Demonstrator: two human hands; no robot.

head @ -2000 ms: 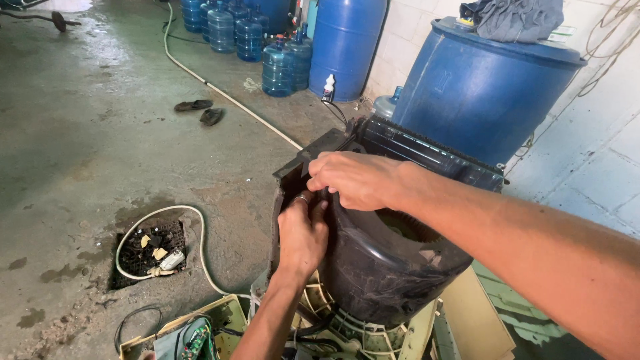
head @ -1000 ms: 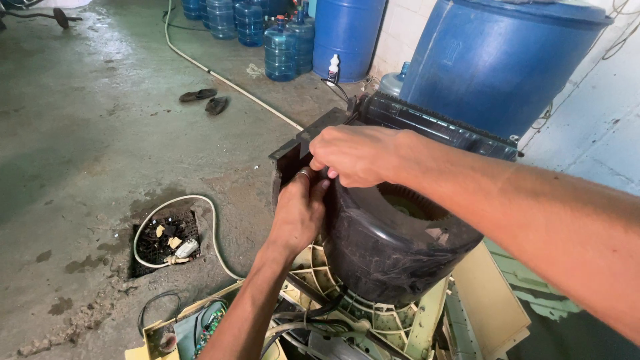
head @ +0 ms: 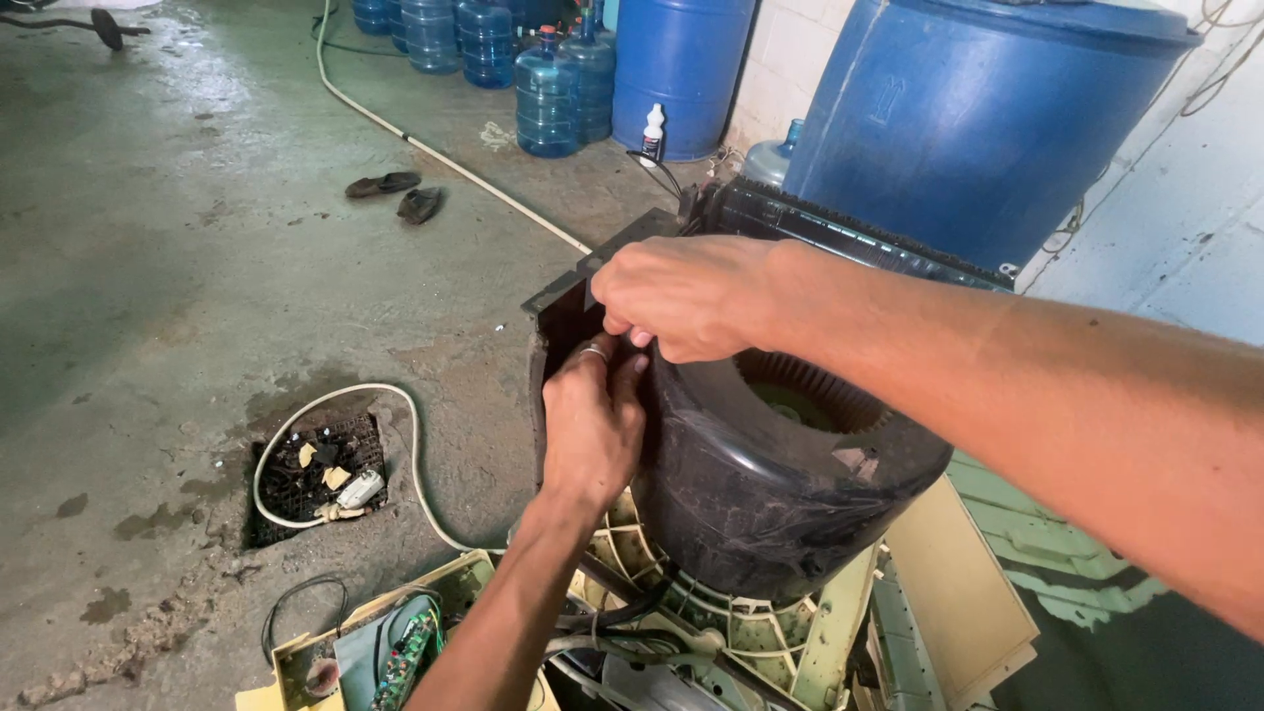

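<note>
A black plastic blower housing point(head: 780, 494) stands on a cream plastic fan grille point(head: 780, 627). Through the round opening in its top a finned blower wheel point(head: 820, 395) shows. My left hand point(head: 592, 425), with a ring on one finger, is at the housing's left flange, fingertips bent against it. Just above it my right hand point(head: 691, 296) is closed, its fingers at the flange's upper edge; whatever lies between its fingertips is hidden. The two hands nearly touch. Behind the right forearm lies a black finned coil point(head: 839, 232).
A cream tray with a green circuit board point(head: 405, 657) and wires lies at lower left. Beyond it a pale hose point(head: 417, 464) loops over a floor drain point(head: 316, 454). Sandals point(head: 420, 204), water jugs point(head: 546, 99) and blue barrels point(head: 973, 128) are farther back.
Both hands stay at the same flange of the black housing, with only slight shifts of the fingers. The view has moved a little.
</note>
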